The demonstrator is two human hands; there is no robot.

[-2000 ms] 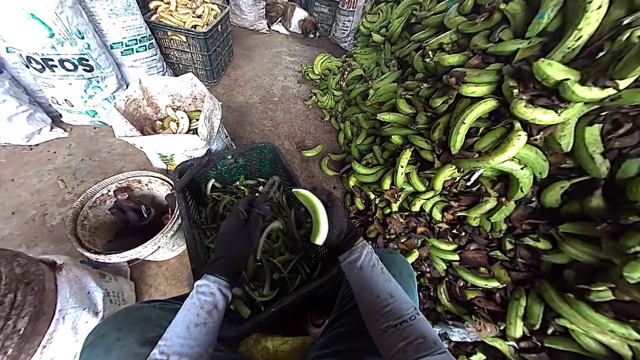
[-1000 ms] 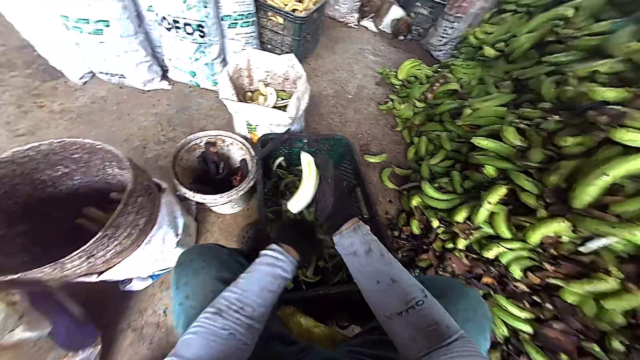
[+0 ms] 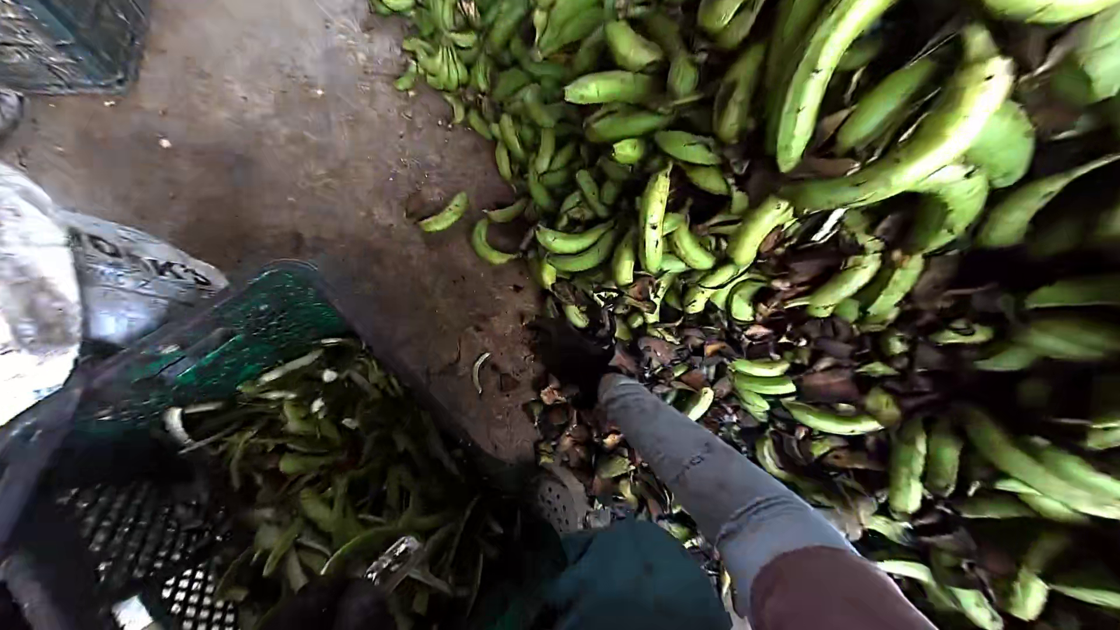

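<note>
My right hand (image 3: 573,354), in a black glove, reaches down at the near edge of a large heap of green plantains (image 3: 652,219). It is among dark dried scraps, and its fingers are too dark to make out. Low in the view, a dark shape that looks like my gloved left hand (image 3: 337,605) is over the green plastic crate (image 3: 262,319), beside a small shiny object (image 3: 394,560). Whether it grips that object cannot be told. Long green peels (image 3: 324,472) fill much of the crate. No peeled plantain shows in either hand.
White sacks (image 3: 140,271) with printing stand left of the crate. Another dark crate (image 3: 74,44) is at the upper left. Loose plantains (image 3: 444,213) lie on the dirty floor between crate and heap. My shoe (image 3: 562,500) is beside the scraps.
My right hand has moved from above the crate out to the heap's edge on the right. The peeled plantain seen at my hands earlier is out of sight. The view has swung right.
</note>
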